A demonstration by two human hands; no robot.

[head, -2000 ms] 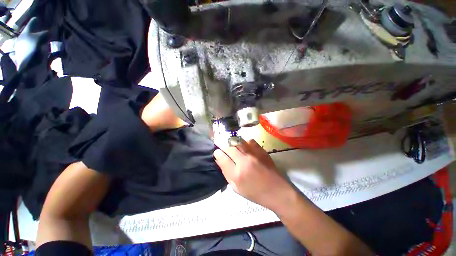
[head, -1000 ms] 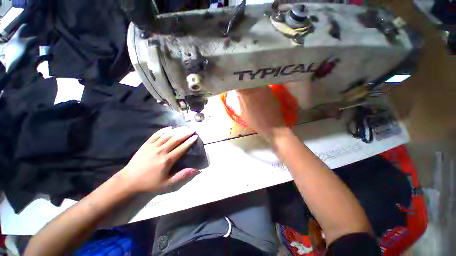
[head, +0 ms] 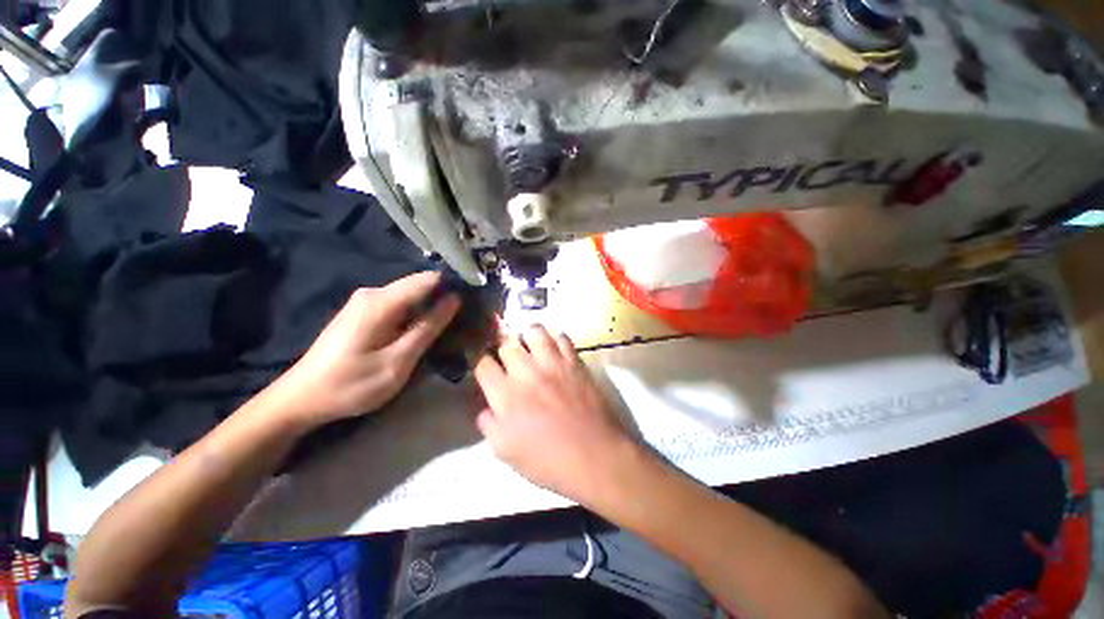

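Observation:
Black garment pieces [head: 230, 308] lie over the left of the white table, and one edge reaches the presser foot [head: 530, 294] of the sewing machine [head: 775, 133], lettered "TYPICAL". My left hand [head: 375, 345] pinches the black cloth between thumb and fingers, just left of and below the foot. My right hand [head: 545, 405] is in front of the foot, its fingertips bent down at the cloth's right edge; whether they grip it is not clear. The needle tip cannot be made out.
A red-orange plastic bag [head: 769, 276] with white inside lies under the machine arm. A black cable [head: 983, 333] is at the table's right end. A blue basket [head: 285, 583] is below the table at lower left. More dark cloth [head: 902, 520] hangs at lower right.
My right hand has come from the red-orange bag to the cloth's edge by the foot. My left hand, flat on the cloth before, now pinches it. The camera view has shifted.

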